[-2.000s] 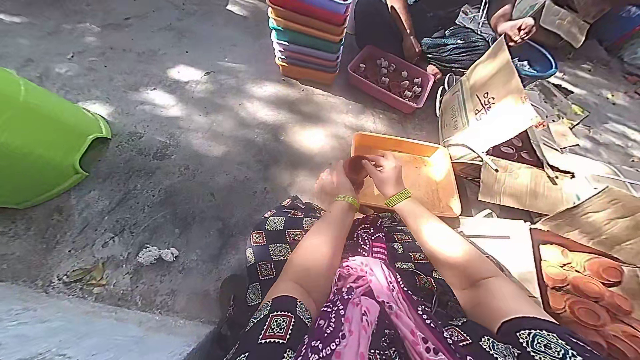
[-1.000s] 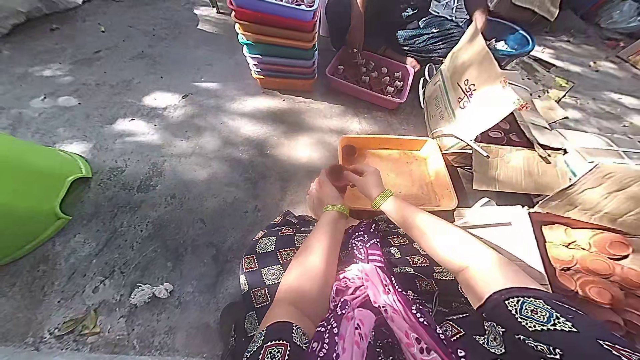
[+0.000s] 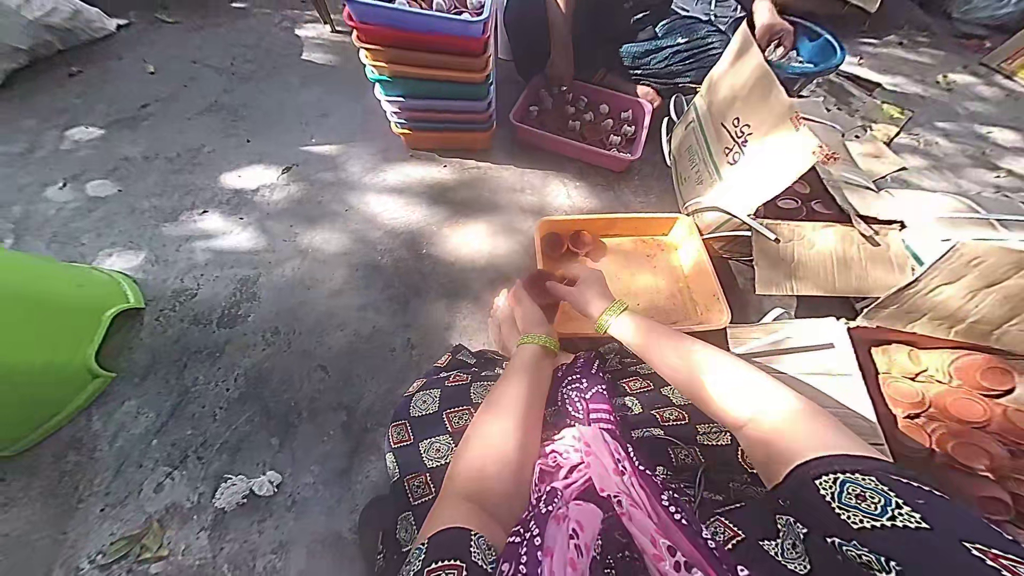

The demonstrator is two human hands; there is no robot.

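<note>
A small reddish-brown clay cup (image 3: 542, 290) is between my hands, over the near left corner of an orange plastic tray (image 3: 712, 276). My left hand (image 3: 518, 318) grips it from the left. The fingers of my right hand (image 3: 586, 293) are on its right side; how firmly they hold is blurred. Two clay cups (image 3: 579, 242) stand in the tray's far left corner. Many orange clay cups (image 3: 960, 406) lie in an open cardboard box at the right.
A stack of coloured trays (image 3: 436, 136) and a pink tray (image 3: 580, 152) of cups with white pieces stand ahead, near a person's hand (image 3: 558, 72). Another person's hand (image 3: 773, 30) is at a blue basin (image 3: 828, 52). A cardboard carton (image 3: 712, 152) is right; a green plastic stool (image 3: 56, 344), left.
The tray's far left corner holds two cups now, where one showed a second ago. My hands have stayed together around a cup near the tray's left side.
</note>
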